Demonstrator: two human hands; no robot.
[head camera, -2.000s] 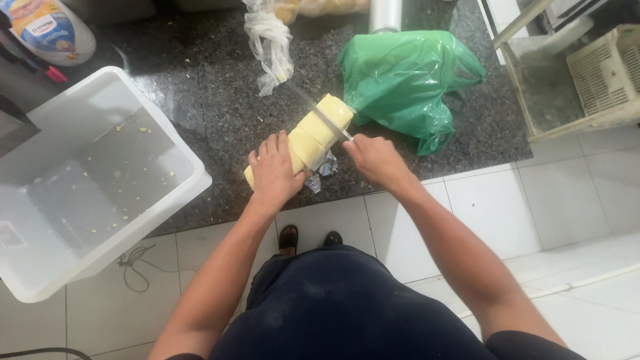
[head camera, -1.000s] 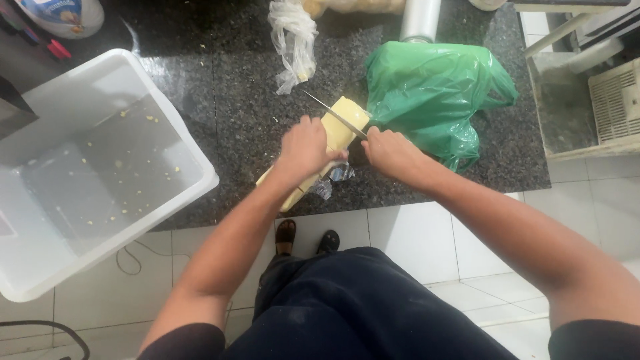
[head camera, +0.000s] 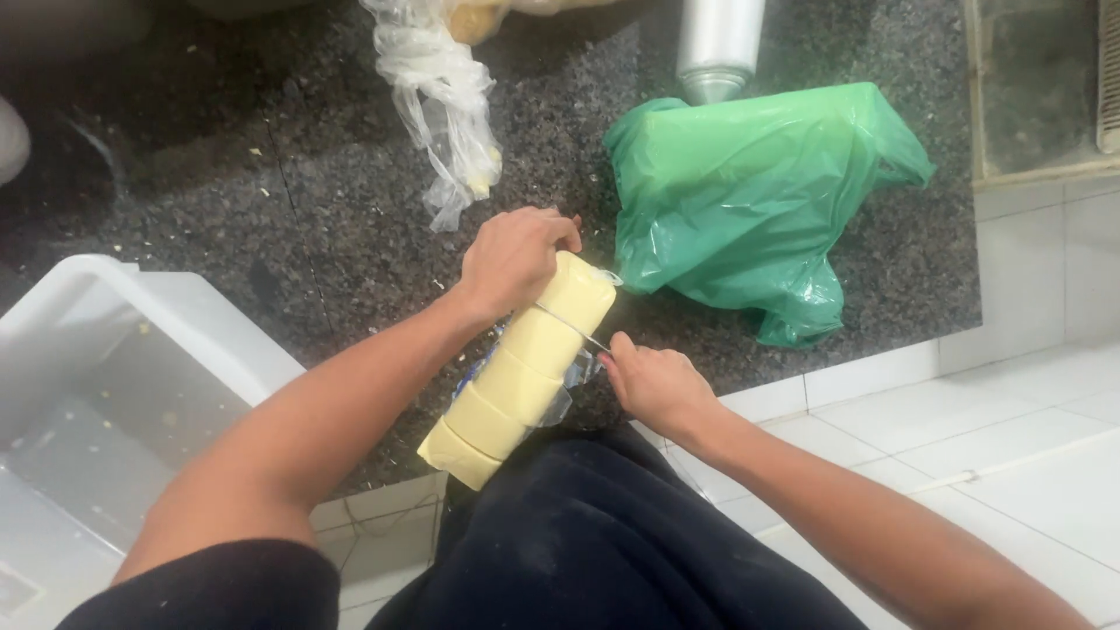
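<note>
A long pale yellow block, looking like cheese (head camera: 529, 363), lies slantwise near the counter's front edge, with several cuts across it. Opened plastic wrapping (head camera: 557, 405) shows beside and under it. My left hand (head camera: 516, 258) rests against the block's upper left end, its fingers bent over the far corner. My right hand (head camera: 661, 385) grips a knife, its handle hidden in the fist. The thin blade (head camera: 573, 328) crosses the block between its far end and the middle; how deep it sits cannot be told.
A green plastic bag (head camera: 744, 206) holding something box-shaped lies right of the block. Behind it is a silvery cylinder (head camera: 720, 44). A clear crumpled bag (head camera: 446, 114) lies further back. The white plastic tub (head camera: 210, 324) with crumbs inside stands left. The granite counter (head camera: 910, 289) ends at its front and right edges.
My left hand has moved from the block's middle to its far end. The knife now crosses nearer the block's middle than one second ago. The view has come closer.
</note>
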